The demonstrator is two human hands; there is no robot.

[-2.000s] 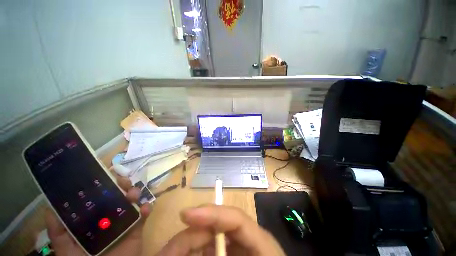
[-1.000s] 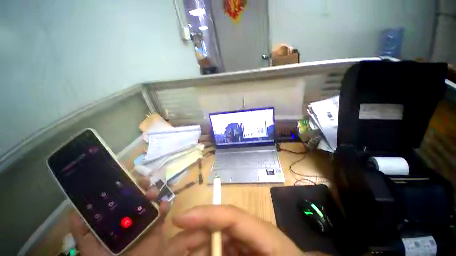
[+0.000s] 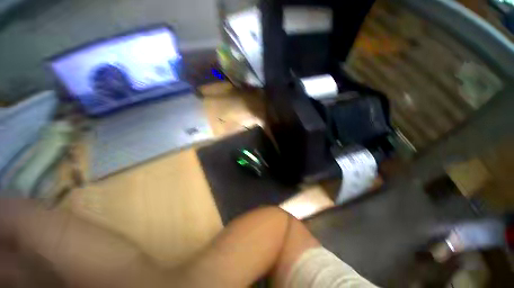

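Note:
The view is tilted and blurred. My bare right arm crosses the bottom, bent at the elbow, with a pale sleeve at lower right. A blurred skin-coloured mass at the lower left edge may be part of my right hand (image 3: 25, 242); its fingers cannot be made out. No cigarette shows. My left hand and the smartphone are not in the picture. The silver laptop (image 3: 149, 132), its screen lit, stands on the desk beyond my arm.
A mouse (image 3: 253, 161) with green lights lies on the black mouse pad (image 3: 225, 185). Right of it stands the open black label printer (image 3: 307, 135) with a white roll (image 3: 319, 86) and hanging label strip (image 3: 356, 173). Papers (image 3: 28, 135) lie at left; cartons (image 3: 470, 175) stand at right.
The view has swung right and down and tilted. The phone and my left hand have left the picture. The cigarette no longer shows; my right forearm now spans the bottom.

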